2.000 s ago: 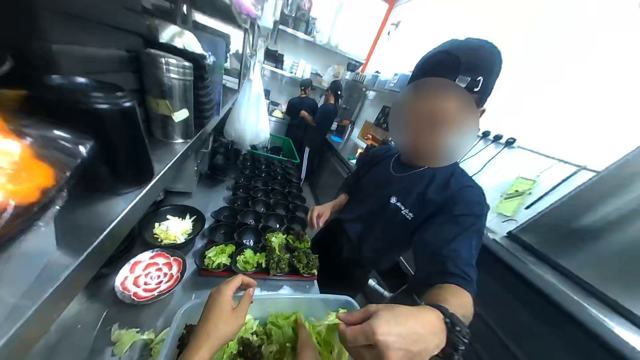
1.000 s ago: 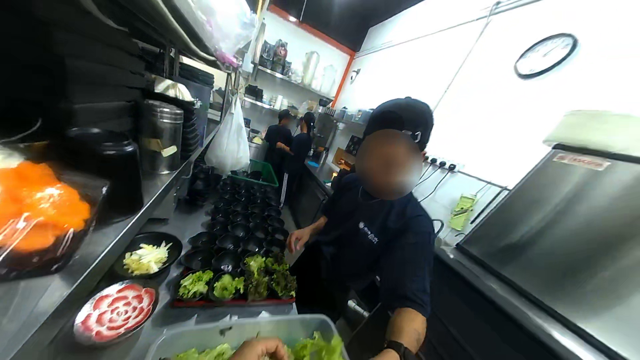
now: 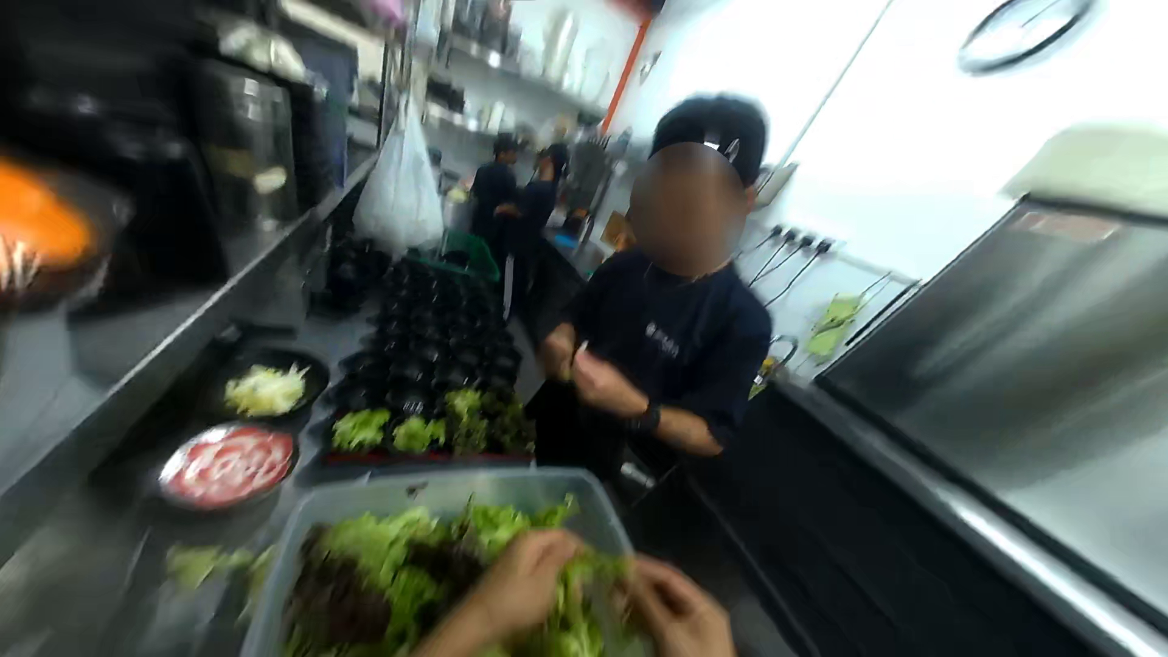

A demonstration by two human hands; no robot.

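A clear plastic tub [image 3: 315, 511] full of green and dark red lettuce leaves [image 3: 388, 566] is at the bottom of the view. My left hand [image 3: 525, 584] is over the leaves, its fingers bent near some green lettuce; blur hides whether it grips any. At the tub's right side, my right hand [image 3: 680, 607] has its fingertips closed on a piece of green lettuce [image 3: 593, 584]. Beyond the tub, many black bowls [image 3: 429, 338] stand in rows, the nearest ones holding lettuce.
A black bowl of pale shredded vegetable [image 3: 265, 391] and a red-and-white patterned bowl [image 3: 228, 465] stand left. A co-worker [image 3: 671, 338] stands at the right of the rows. A steel shelf [image 3: 182, 338] runs along the left; a white bag [image 3: 401, 187] hangs above the bowls.
The co-worker's hand, over the tub two seconds ago, is now away from it, and both their hands are together at their chest. My two hands now show over the leaves.
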